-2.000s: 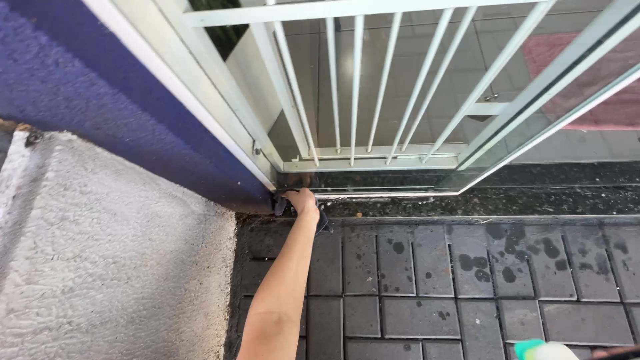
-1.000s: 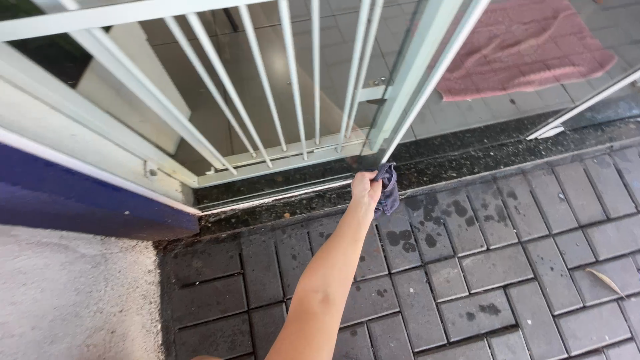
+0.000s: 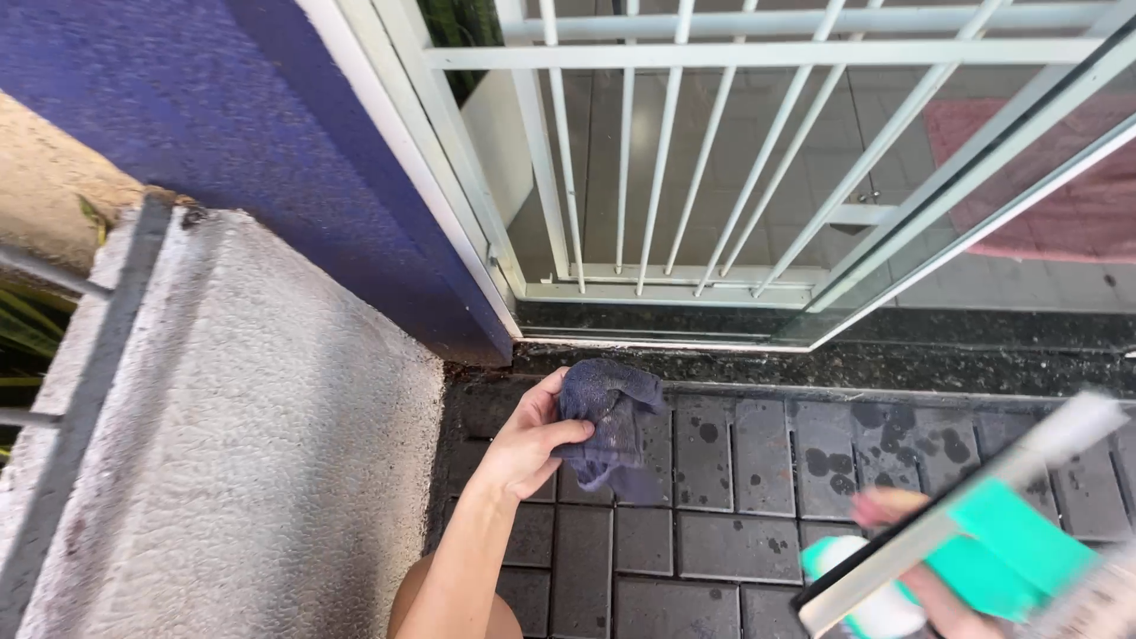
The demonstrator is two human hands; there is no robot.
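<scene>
My left hand (image 3: 541,435) pinches a crumpled dark blue-grey cloth (image 3: 608,417) just outside the stone door sill (image 3: 896,368). At the lower right, my right hand (image 3: 932,568) is blurred, its fingers around a green and white squeegee (image 3: 985,524) with a long dark-edged blade. A white and green object, perhaps a bottle (image 3: 861,577), shows beside the blade; its lower part is out of view. Above the left hand stands the glass door (image 3: 674,324) with its white frame, and white bars show behind the glass.
A blue wall (image 3: 355,177) and a low rough white wall (image 3: 240,426) with a metal rail (image 3: 80,399) rise on the left. Dark paving bricks (image 3: 719,541), spotted with water, cover the ground. A pink mat (image 3: 1038,177) lies on the tiles inside.
The left hand with the cloth has moved left along the sill, back toward the blue wall, and lifted off the door's bottom edge. The right hand and squeegee have come into view.
</scene>
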